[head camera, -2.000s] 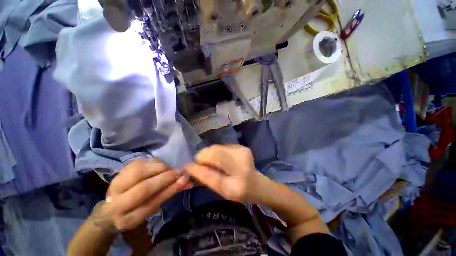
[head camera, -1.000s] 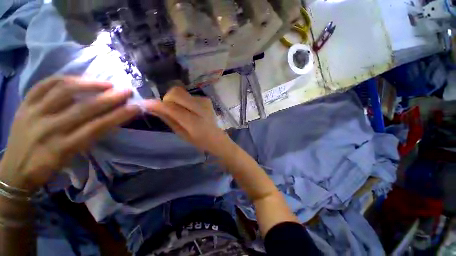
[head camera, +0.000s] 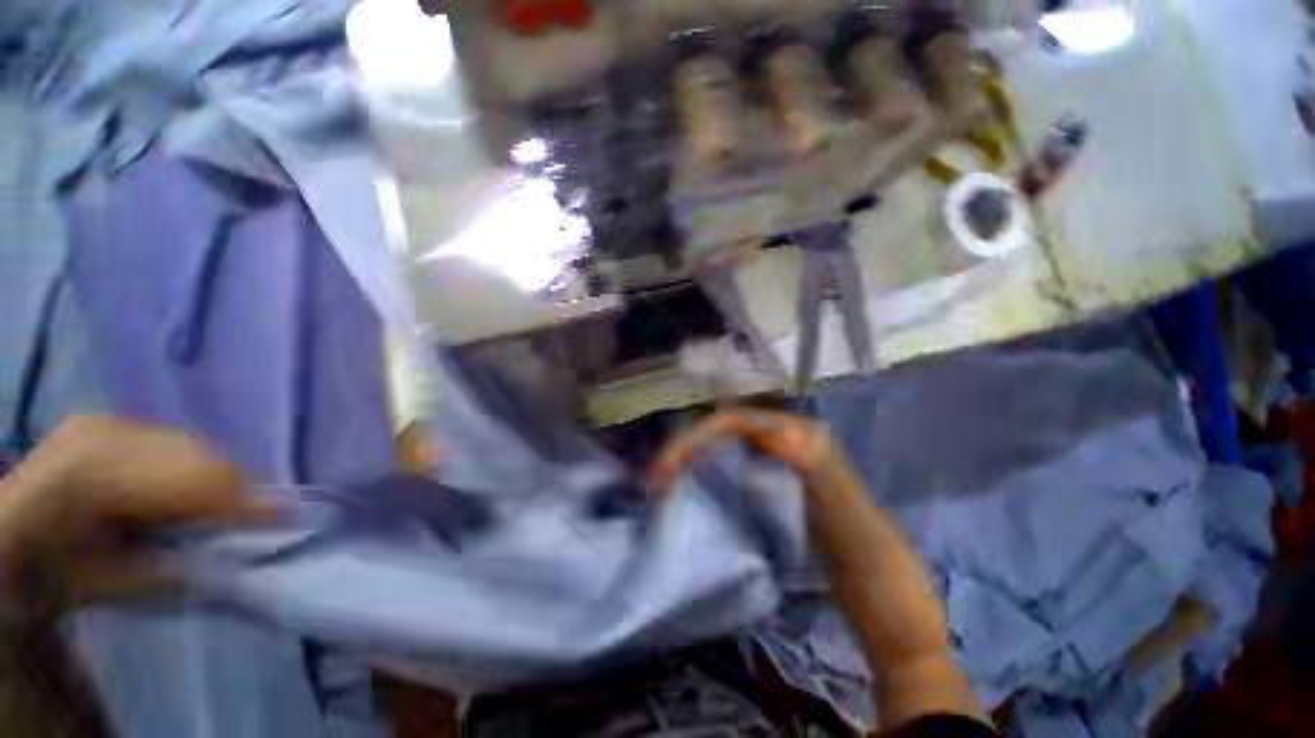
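My left hand (head camera: 130, 490) is at the left edge, blurred, gripping one end of a light blue-grey garment piece (head camera: 490, 598). My right hand (head camera: 743, 440) is below the table edge at the centre and holds the other end, its fingers curled over the cloth. The piece hangs slack between both hands, over my lap, with motion blur. The overlock machine (head camera: 620, 144) is above, its lamp lighting the bare cloth plate (head camera: 469, 274). No cloth shows under the needle area.
Stacked blue-grey pieces (head camera: 58, 245) and purple-blue cloth (head camera: 260, 346) lie at left. A heap of pieces (head camera: 1067, 505) is at right below the table edge. A forked metal bracket (head camera: 829, 310), white tape roll (head camera: 988, 215), red snips (head camera: 1053, 159) and yellow-handled scissors (head camera: 988, 130) lie near the machine.
Both hands have moved from the needle area down towards my lap, my left hand further left. The cloth has come off the machine bed and is now stretched between them. The view has shifted.
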